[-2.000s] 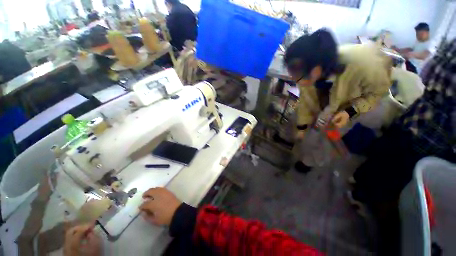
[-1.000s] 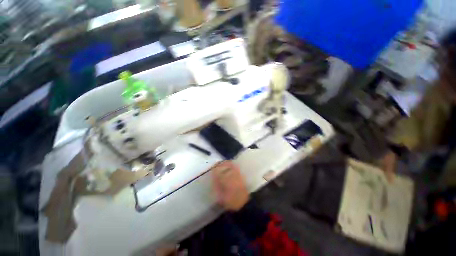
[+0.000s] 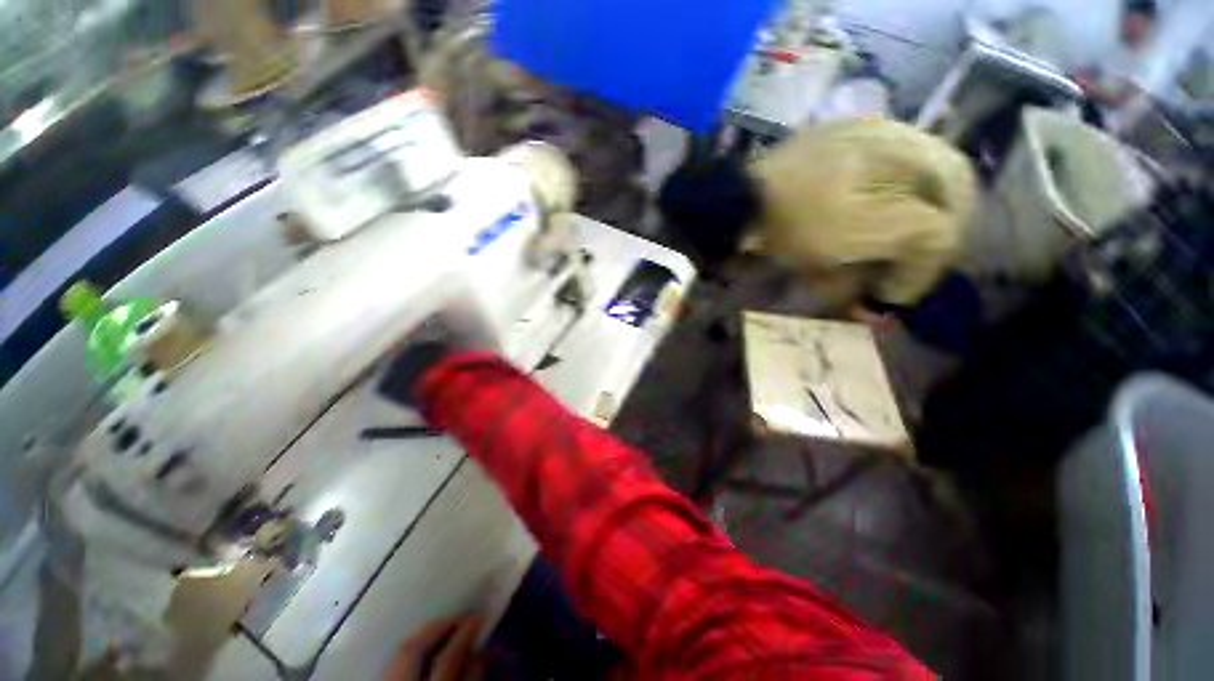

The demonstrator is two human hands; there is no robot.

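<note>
The white sewing machine [image 3: 333, 306] stands before me, blurred. My right arm in a red sleeve reaches across the bed beneath the machine's arm. Its dark cuff [image 3: 410, 373] is visible, but my right hand cannot be made out beyond it. The black flat rectangle, perhaps a smartphone, cannot be made out. A small black bar [image 3: 400, 432] lies on the bed just below the cuff. My left hand [image 3: 437, 652] is blurred and cut off at the bottom edge; its grip is unclear. Brown fabric [image 3: 213, 605] lies left of the needle area.
A second dark phone-like object [image 3: 644, 293] lies at the table's right end. A green bottle [image 3: 120, 333] stands behind the machine. A person in tan [image 3: 872, 193] bends down beyond a stool-like wooden board [image 3: 819, 379]. A grey bin [image 3: 1172, 532] is at right, a blue crate [image 3: 632, 47] above.
My right arm has reached forward from the table's front edge to beneath the machine's arm. My left hand shows more at the bottom edge. The view has turned to the right.
</note>
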